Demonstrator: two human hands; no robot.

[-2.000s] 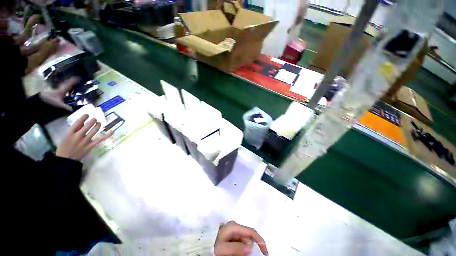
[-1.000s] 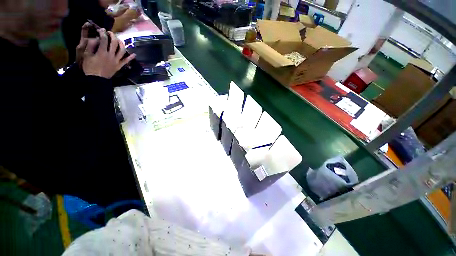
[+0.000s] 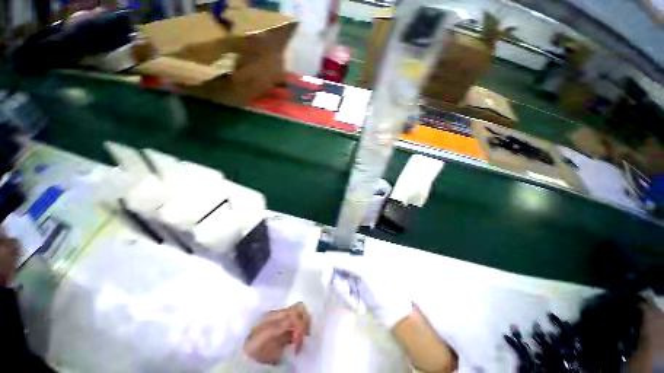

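My left hand is bare, at the lower middle above the white bench sheet; its fingers are loosely bent and I see nothing in it. My right hand, in a white glove, reaches in from the lower right, beside the post's foot. Its fingers are at a blurred whitish thing with a grey marked end; whether they grip it is unclear. A row of open boxes, white inside with raised flaps and dark sides, stands left of my hands.
A clear-wrapped post rises at the bench edge. Behind it on the green belt are a bagged unit and an open black box. Black cables lie heaped at right. Other people's hands show at both edges. A brown carton stands beyond.
The view has swung right. The bench's right side and black cable heap have come into view. My gloved right hand now shows, and my left hand is visible again.
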